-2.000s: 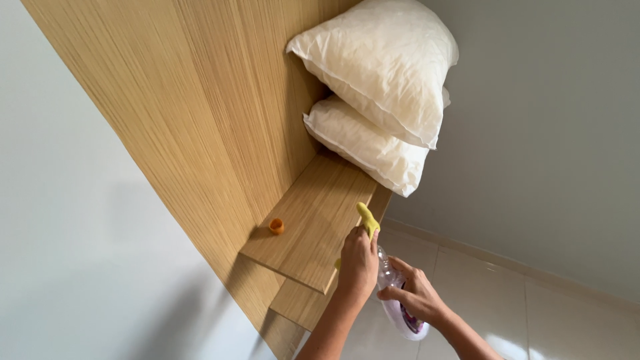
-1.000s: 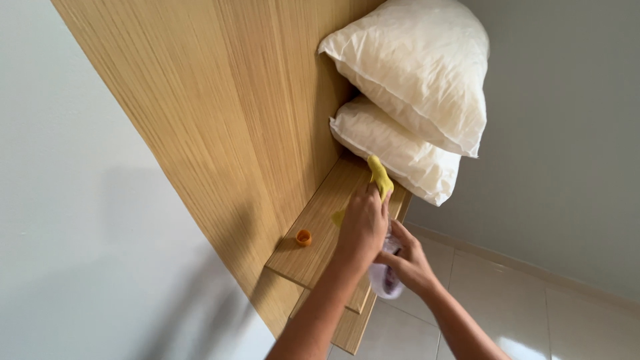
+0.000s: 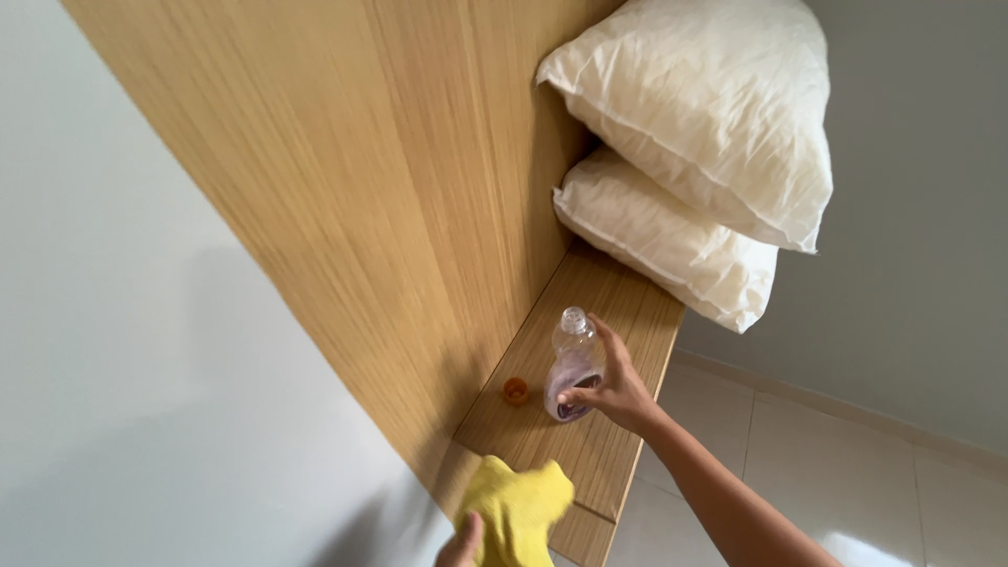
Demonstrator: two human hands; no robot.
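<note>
My right hand [image 3: 618, 382] is around a clear plastic bottle [image 3: 572, 358] with purplish liquid and a label, upright at the wooden shelf; its mouth is uncapped. Just left of the bottle, an orange cap [image 3: 516, 390] lies on the shelf [image 3: 504, 429]. At the bottom of the view my left hand [image 3: 463, 543] grips a yellow cloth [image 3: 516, 504], which hangs in front of the shelf's near end. Only the thumb and part of that hand show.
Two white pillows [image 3: 701, 110] are stacked at the shelf's far end, against a wood panel [image 3: 378, 173]. A lower wooden ledge [image 3: 583, 535] shows below the near end. Pale floor tiles [image 3: 827, 465] lie to the right, and a white surface [image 3: 157, 315] fills the left.
My hands, close together before, are now apart. The left hand has moved down toward me with the yellow cloth, and the right hand has brought the bottle over the shelf beside the cap.
</note>
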